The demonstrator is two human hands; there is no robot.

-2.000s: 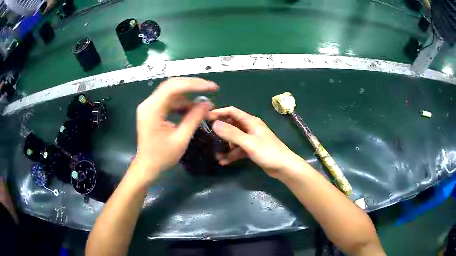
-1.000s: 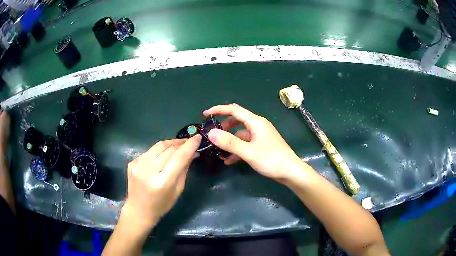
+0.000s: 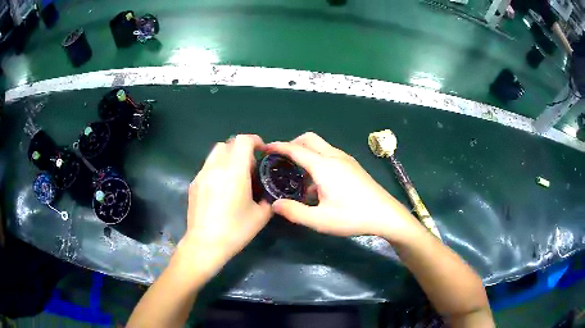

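A black cylindrical housing [image 3: 282, 176] stands between my two hands at the middle of the bench, its round mouth facing up with a dark disc showing in it. My left hand [image 3: 228, 192] wraps its left side. My right hand [image 3: 333, 189] wraps its right side, the thumb at the near rim. The lower part of the housing is hidden by the hands. No wires show at its mouth.
Several black housings [image 3: 112, 200] stand at the left, some with boards outside, one a blue circuit board [image 3: 44, 188]. A mallet [image 3: 407, 179] lies right. A small pale piece [image 3: 542, 182] lies far right. Beyond the white strip [image 3: 256, 75], the belt carries black units [image 3: 77, 48].
The green dot, red wire and separate disc seen at the housing mouth a second ago no longer show; a dark disc now sits in the mouth. My left hand has moved from the wires onto the housing's side.
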